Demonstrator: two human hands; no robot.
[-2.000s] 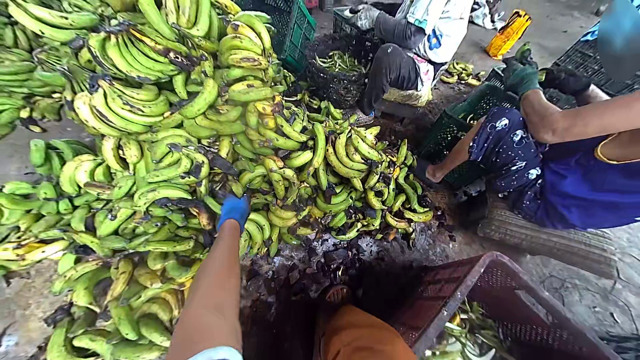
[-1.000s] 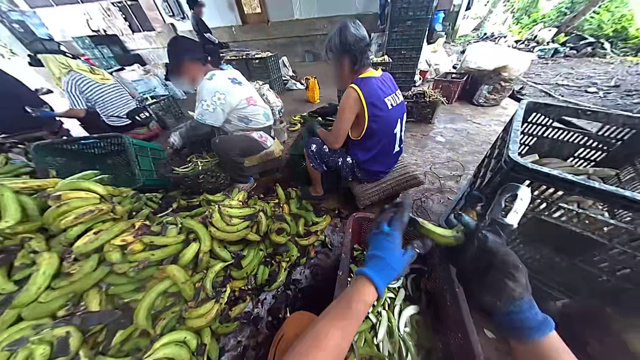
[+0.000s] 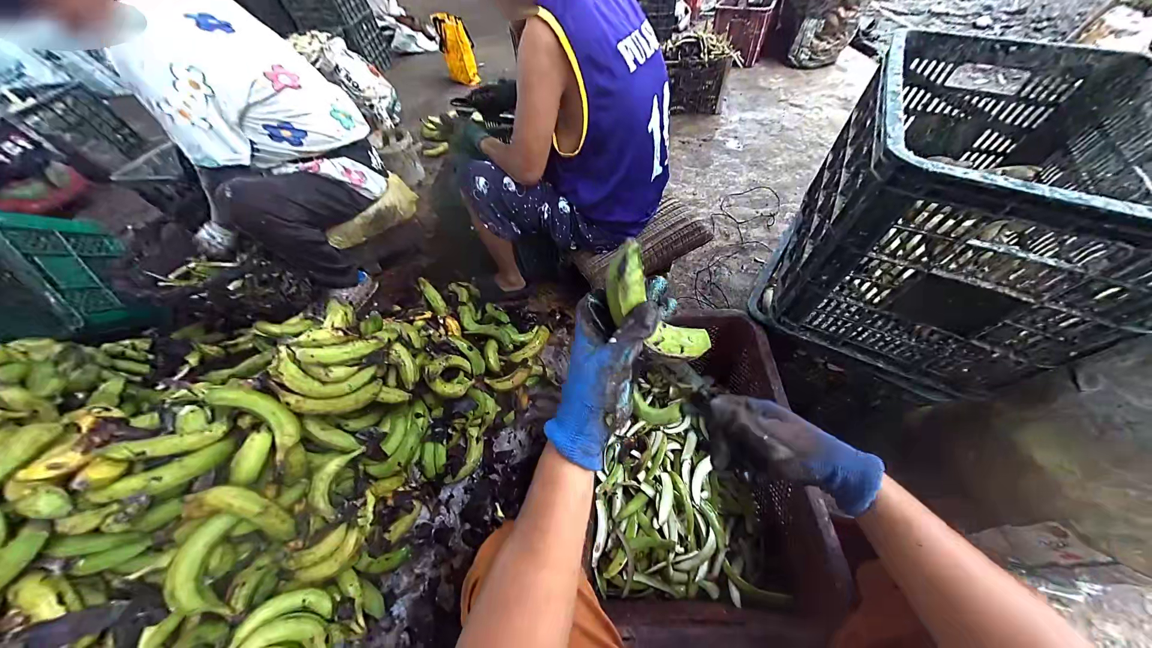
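My left hand (image 3: 598, 373), in a blue glove with a dark, dirty palm, is closed around a green plantain (image 3: 625, 283) above a dark red plastic crate (image 3: 814, 540). A pale cut face shows at the right end of a green piece beside the fingers. My right hand (image 3: 787, 441), gloved alike, is just right of and below the left one, with its fingers curled around a dark, blurred bladed tool (image 3: 684, 373); its handle is hidden. Strips of green and white peel (image 3: 666, 504) lie in the crate. A large heap of green plantains (image 3: 243, 450) covers the ground at left.
A large black plastic crate (image 3: 981, 216) stands at right, close to the red one. Ahead, a person in a purple jersey (image 3: 612, 117) sits on a woven seat. Another person in a flowered shirt (image 3: 261, 99) bends at left, near a green crate (image 3: 67, 274).
My left hand was at the plantain heap two seconds ago; it is now over the red crate with a plantain in it. My right hand has come into view. The view has swung right.
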